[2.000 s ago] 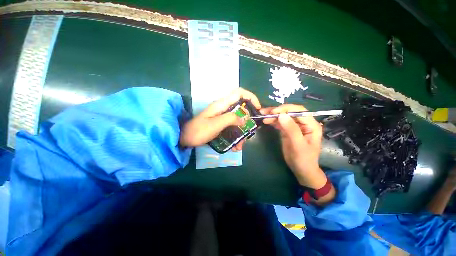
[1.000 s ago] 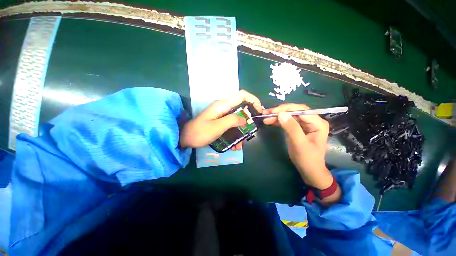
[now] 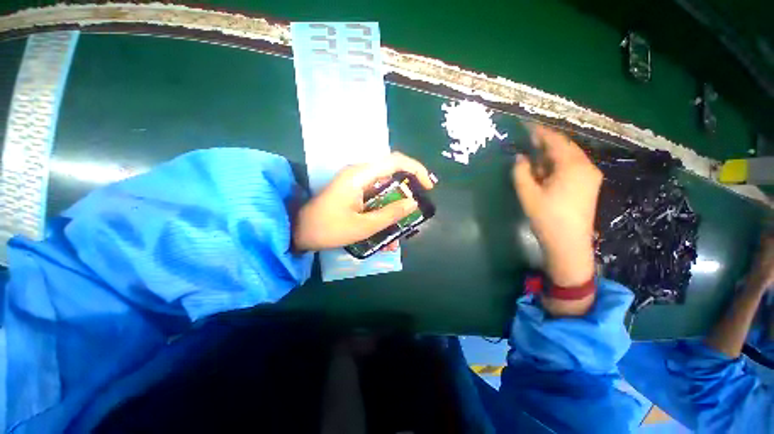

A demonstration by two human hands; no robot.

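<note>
My left hand [image 3: 352, 208] holds the black phone half-assembly [image 3: 423, 210], its green board facing up and the thumb on the board. The pale blue-white pad sheet [image 3: 344, 119] lies under that hand, with rows of grey stickers at its far end. My right hand [image 3: 560, 186] is raised between the white heap and the black heap, blurred at the fingertips. A dark shape shows at its fingers; I cannot tell whether it is held. The tweezers cannot be made out. The small white pieces [image 3: 469, 129] lie in a loose heap.
A heap of shiny black parts [image 3: 649, 229] lies right of my right hand. A second patterned strip [image 3: 34, 127] is at far left. The whitish edge strip [image 3: 501, 89] borders the belt, where two phone units [image 3: 636, 58] lie. Another person's arm [image 3: 743, 305] is at lower right.
My right hand has moved away from the phone, to the right and up, and the tweezers no longer show. My left hand still holds the phone. The whole view has shifted slightly.
</note>
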